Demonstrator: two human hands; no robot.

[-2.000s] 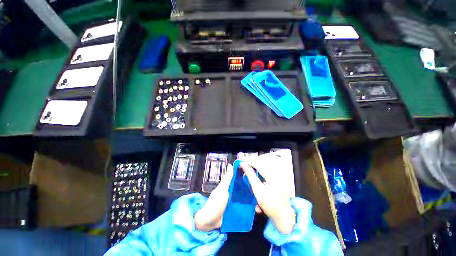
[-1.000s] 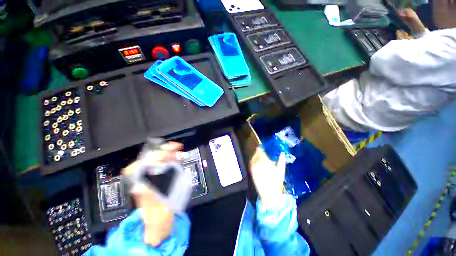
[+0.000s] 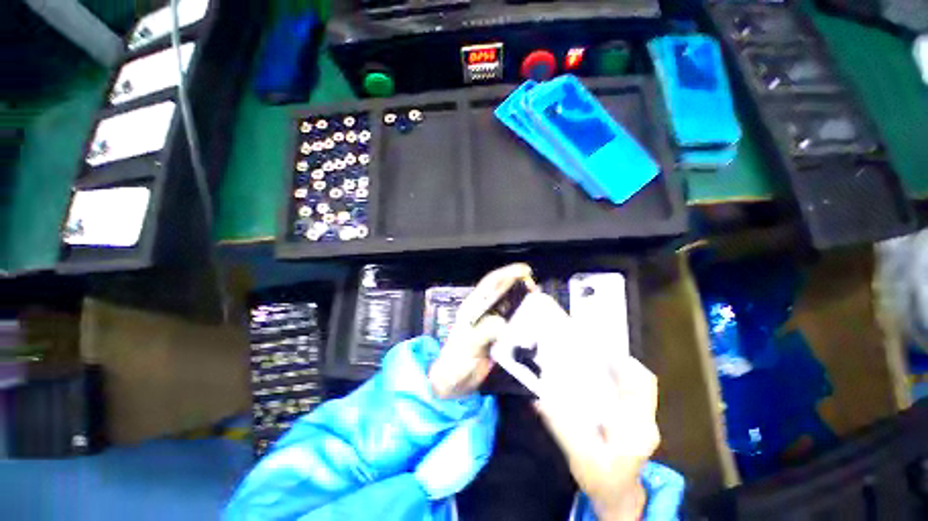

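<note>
A pale phone back cover [image 3: 546, 341], blurred, is held tilted between both hands above the lap tray [image 3: 341, 346]. My left hand [image 3: 478, 331] is on its upper left end, by a dark area that is too blurred to make out. My right hand [image 3: 614, 432] grips its lower right part. Another white cover [image 3: 598, 310] lies in the tray's right slot. Dark phone bodies [image 3: 379, 321] lie in the left slots, partly hidden by my hands.
The bench compartment tray [image 3: 427, 193] holds rings [image 3: 331, 178] and blue sheets [image 3: 593, 139]. The press [image 3: 438, 61] stands behind. Side trays flank it. A ring tray [image 3: 285, 361] is left of the lap tray. A carton with crumpled blue film [image 3: 763, 377] is at right.
The view swung right, then back. The blue sheet in my hands two seconds ago is gone from them. My right hand has come back from over the right carton to the cover.
</note>
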